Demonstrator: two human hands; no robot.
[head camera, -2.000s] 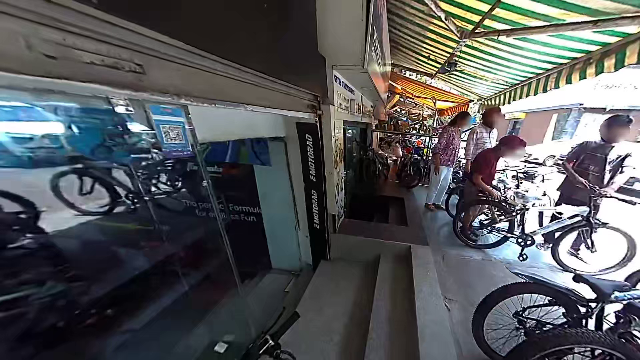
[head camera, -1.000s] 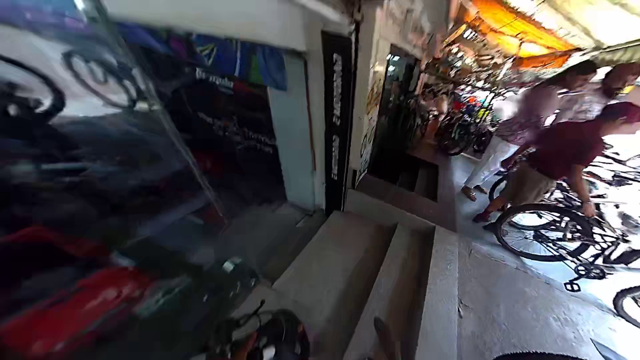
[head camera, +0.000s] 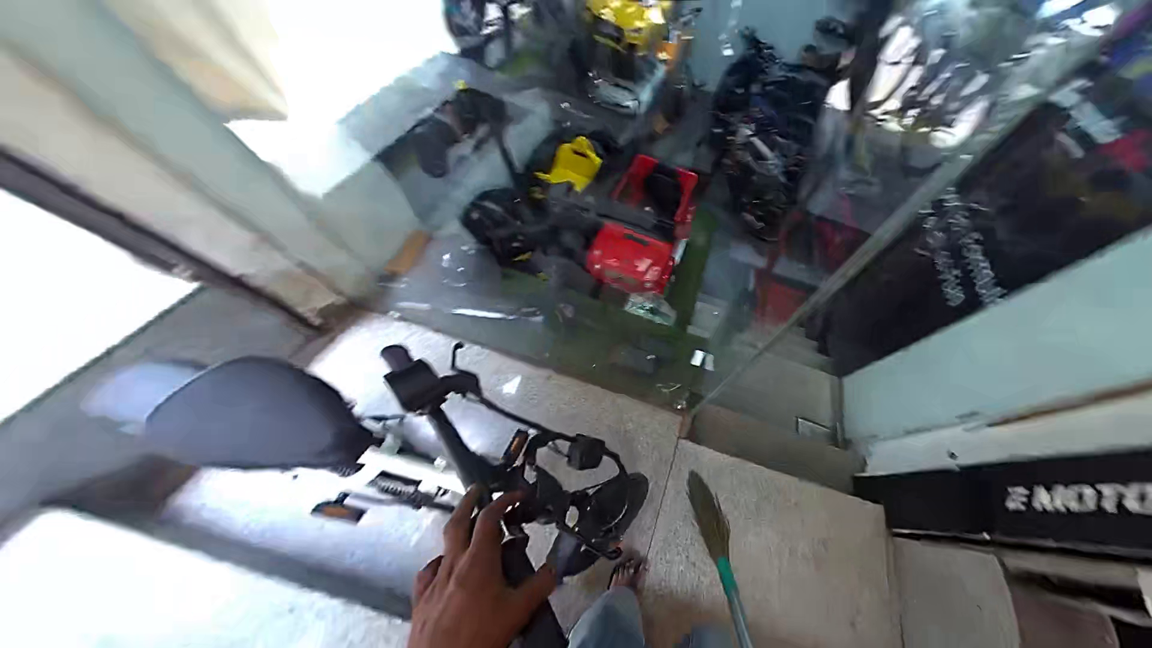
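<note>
My left hand (head camera: 477, 576) lies over the dark handlebar (head camera: 463, 459) of a small two-wheeler, fingers on top and thumb on the right side of the bar. The vehicle has a dark seat (head camera: 256, 414), a coil spring and cables, and it stands upright on the stone landing. To the right of the hand is a grass broom (head camera: 709, 517) with a green handle (head camera: 727, 580), bristles pointing away from me. The handle leaves the bottom edge; what holds it is hidden. My right hand is out of view.
Beyond the vehicle stands a glass pane (head camera: 558, 333), with a red ride-on toy vehicle (head camera: 634, 256) and several bikes behind it. My bare foot (head camera: 628, 571) is on the landing (head camera: 774, 540). A black sign strip (head camera: 1062, 495) borders the right side.
The view has turned left and down. The two-wheeler, only partly visible at the bottom edge before, now shows much more, with my left hand on it. The broom is now in view.
</note>
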